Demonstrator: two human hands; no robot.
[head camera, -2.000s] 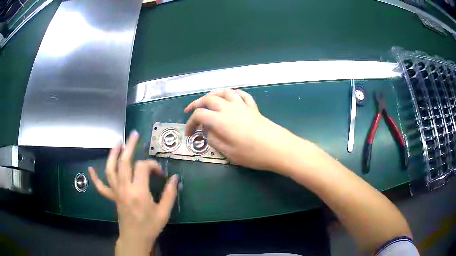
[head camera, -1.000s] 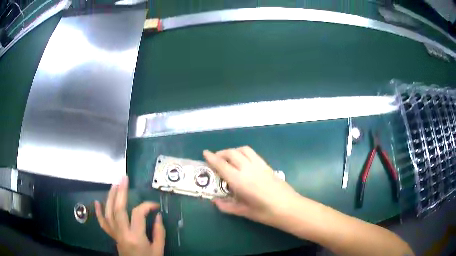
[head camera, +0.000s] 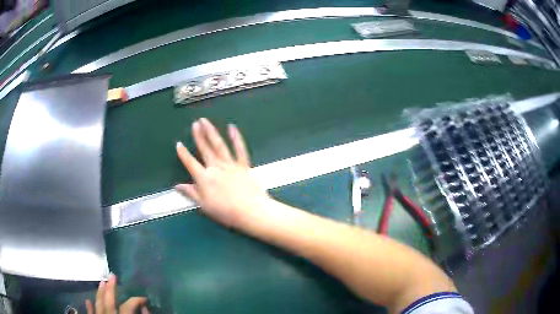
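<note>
The four-ring plate (head camera: 230, 83) lies on the green surface against the second metal strip, beyond my right hand. It is a silver-grey bar with a row of round rings. My right hand (head camera: 218, 175) is empty, palm down with fingers spread, over the nearer metal strip (head camera: 338, 156) and apart from the plate. My left hand (head camera: 113, 300) is at the bottom left, cut off by the edge; only some fingers show, apart, at the lower edge of the metal sheet (head camera: 52, 178). No thing shows in it.
Red-handled pliers (head camera: 402, 207) and tweezers (head camera: 357, 195) with a small round part lie right of my right forearm. A clear blister tray (head camera: 482, 172) is at the right. A yellow-and-red block (head camera: 116, 95) is beside the sheet. Another plate (head camera: 385, 27) lies far back.
The four-ring plate has moved from the near green area to the far strip. My right hand has let it go and reached forward. The view has shifted forward and right; my left hand shows lower.
</note>
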